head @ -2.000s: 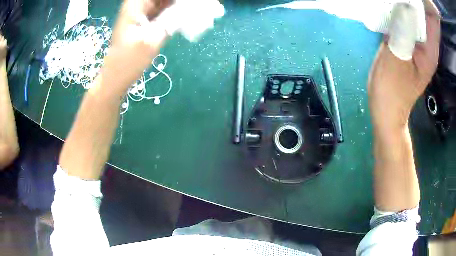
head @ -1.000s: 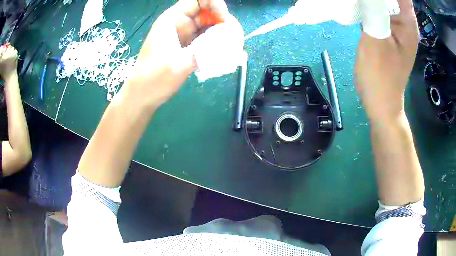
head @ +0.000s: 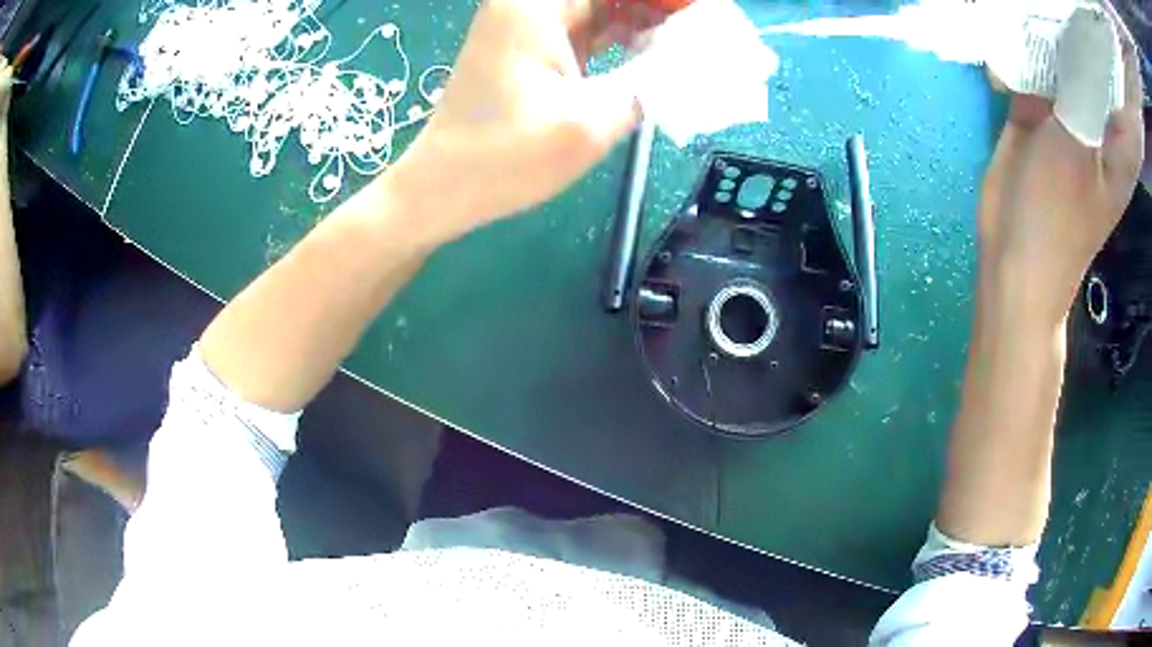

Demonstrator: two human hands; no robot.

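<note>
The black housing (head: 790, 373) lies flat at centre, its pierced tab pointing away and a silver ring (head: 742, 320) around its middle hole. Straight side arms flank it, left (head: 629, 221) and right (head: 864, 240). My left hand (head: 537, 108), partly cut off by the top edge, is above and left of the housing and holds a bright white cloth-like piece (head: 710, 73). An orange band shows at its fingers. My right hand (head: 1068, 158), with white finger sleeves, is at upper right around a washed-out white bottle (head: 948, 28); its long thin nozzle points left toward the white piece.
A tangled white wire harness pile (head: 209, 57) with small discs lies at upper left, beside a blue strip (head: 86, 101). Another black shell (head: 1118, 310) is at the right edge. Orange-yellow tape (head: 1124, 569) is at lower right. Part of another person's arm (head: 10, 253) shows at far left.
Over two seconds my left hand and its white piece have moved right, toward the nozzle tip. The view has shifted slightly. The housing still lies between its side arms.
</note>
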